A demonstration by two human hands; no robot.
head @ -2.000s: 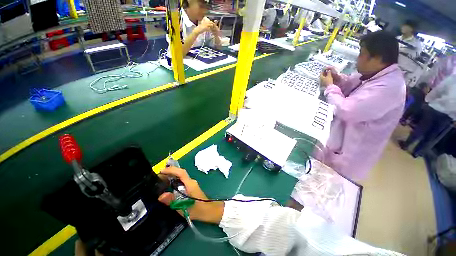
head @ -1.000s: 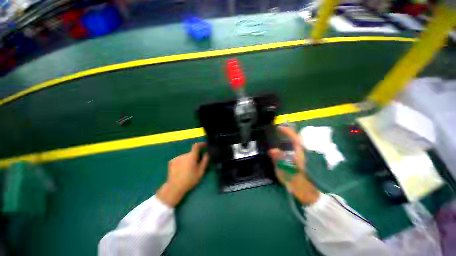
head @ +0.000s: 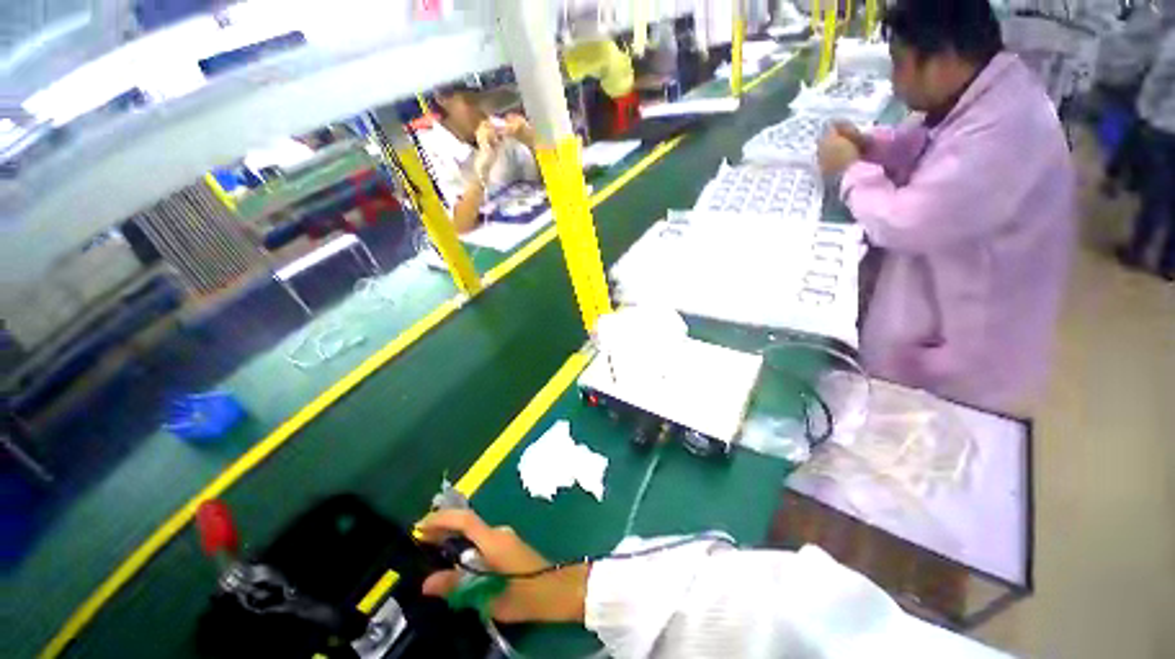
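Observation:
The black fixture [head: 322, 541] stands at the lower left, cut off by the bottom edge. Its toggle clamp [head: 264, 588] has a red handle [head: 217, 527] pointing up, and its tip is over a small white-silver plate [head: 382, 631]. My right hand [head: 496, 566] is beside the fixture's right side, closed around the syringe with its green cap [head: 479, 591]. The fingers hide most of the barrel. A clear hose and a thin black cable run from the hand. My left hand is not in the picture.
A crumpled white tissue [head: 563, 462] lies right of the fixture. Behind it stands the controller [head: 677, 389] with a red light. White trays [head: 741, 277] lie before a person in a pink coat. A yellow post [head: 571, 232] rises behind the controller. A blue basket [head: 204, 416] sits across the line.
The view swung left, then back right. The fixture went from mid-picture to the lower left, and my left hand went out of view. The syringe stays in my right hand.

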